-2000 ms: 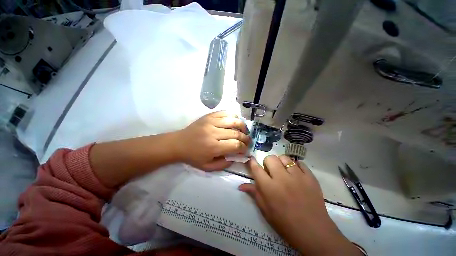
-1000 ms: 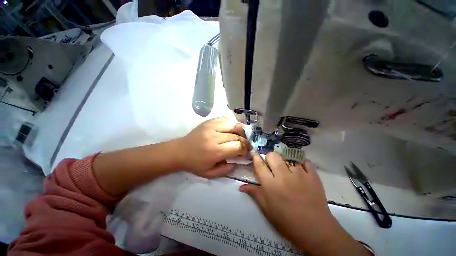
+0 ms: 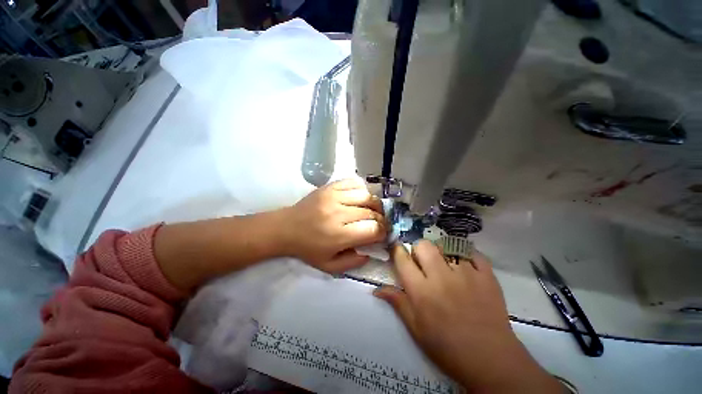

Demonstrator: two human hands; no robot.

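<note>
Sheer white fabric (image 3: 254, 100) lies spread on the table left of the machine head, and part of it hangs over the front edge near the lap. My left hand (image 3: 339, 227) is on the fabric just left of the presser foot (image 3: 402, 222), fingers bent, with a small piece of fabric at its fingertips. My right hand (image 3: 446, 308) lies in front of the foot, its index fingertip close to the left fingertips. The needle point and the seam are hidden by the fingers and glare.
Black thread snips (image 3: 566, 306) lie on the machine bed at right. The lamp (image 3: 321, 135) hangs left of the large off-white machine head (image 3: 531, 123). A printed ruler (image 3: 346, 365) runs along the front edge. Another machine (image 3: 46, 96) stands at far left.
The camera view has shifted slightly. Both hands stay beside the foot in nearly the same pose, and the fabric on the table has shifted little.
</note>
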